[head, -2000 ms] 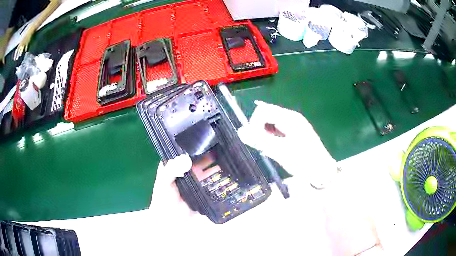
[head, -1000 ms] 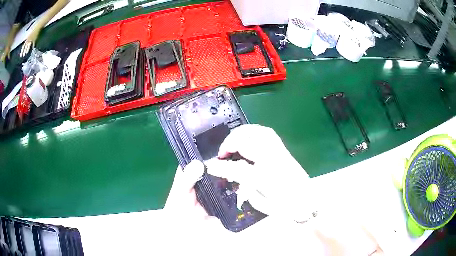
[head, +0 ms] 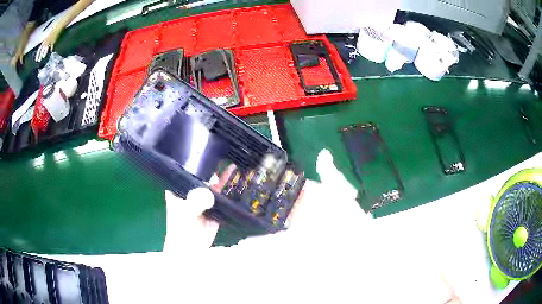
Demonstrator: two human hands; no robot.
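Note:
A thick stack of black phone middle frames (head: 178, 130) is held above the green belt, tilted with its top to the upper left. A dark glossy patch crosses the top frame's opening, and gold dots show at its lower end. My left hand (head: 190, 217) grips the stack's lower left side with the thumb on its edge. My right hand (head: 324, 202) is at the stack's lower right end; glare washes it out, so whether it grips the stack cannot be told. A single middle frame (head: 352, 154) lies on the belt just beyond it.
More frames (head: 444, 142) lie along the green belt (head: 83, 202) at right. A red tray (head: 261, 59) behind holds several frames. Black blister trays (head: 53, 282) stand at lower left, a lime-rimmed fan (head: 518, 228) at right. Another person's hand (head: 50, 38) shows at upper left.
The stack has turned counterclockwise, its top swinging to the upper left. My right hand has moved off the top frame's middle to the right. The belt frames have shifted left and nearer.

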